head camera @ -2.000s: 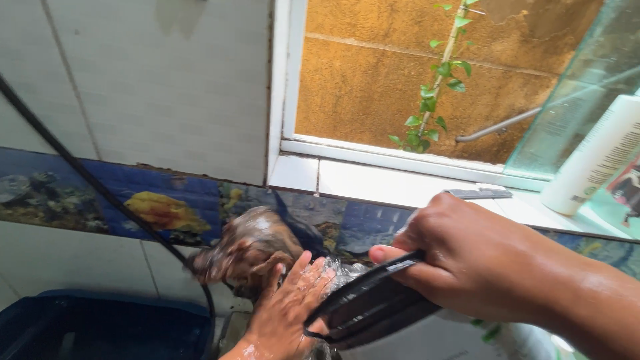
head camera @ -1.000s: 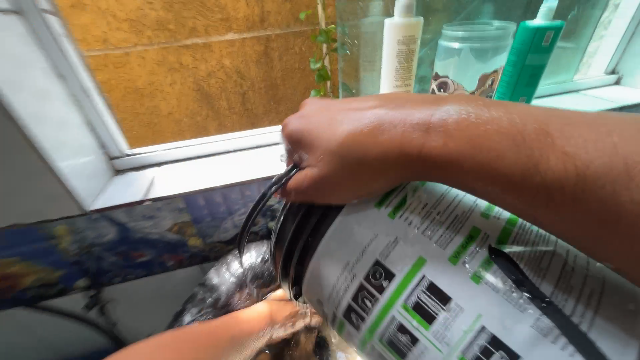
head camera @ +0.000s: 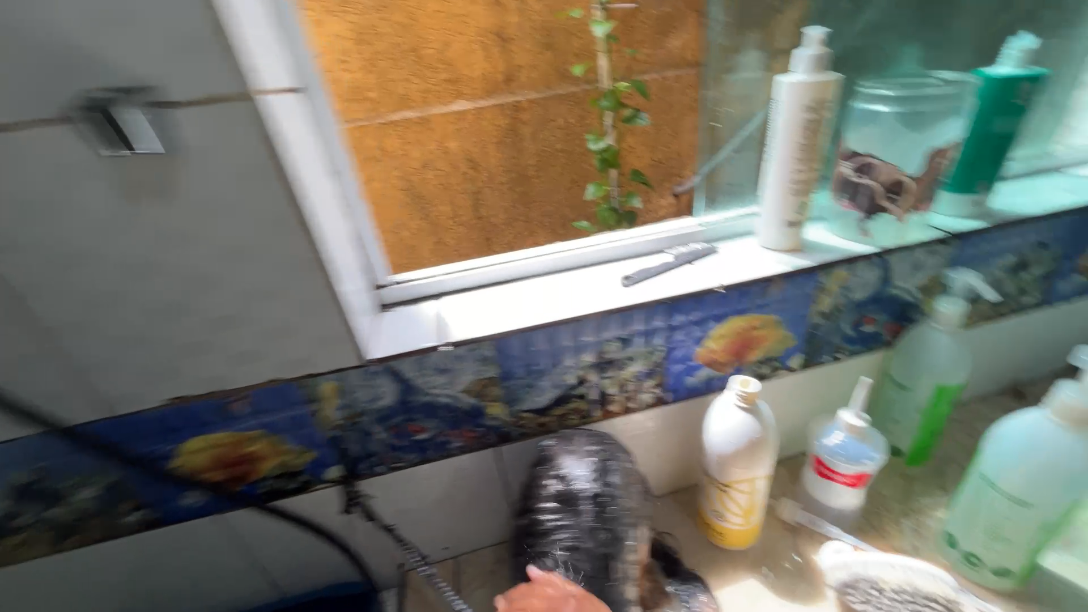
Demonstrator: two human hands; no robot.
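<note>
At the bottom centre, one hand, which looks like my left hand [head camera: 551, 592], touches the wet dark coat of a dog [head camera: 578, 510]. Only the top of this hand shows, and its fingers are cut off or blurred. The dog stands against the tiled wall, its coat shining with water; its head cannot be made out. A patterned leash or cord [head camera: 408, 552] runs down the wall to the left of the dog. My right hand is out of view.
Right of the dog stand a white-and-yellow bottle [head camera: 738, 476], a small clear bottle [head camera: 843, 467], pump bottles [head camera: 1011, 501] and a brush [head camera: 888, 586]. A comb [head camera: 670, 263] and more bottles [head camera: 799, 153] are on the windowsill. A black hose [head camera: 170, 476] crosses the left.
The large white container and the right hand that held it have left the view. The view has swung, now showing the bottles beside the dog.
</note>
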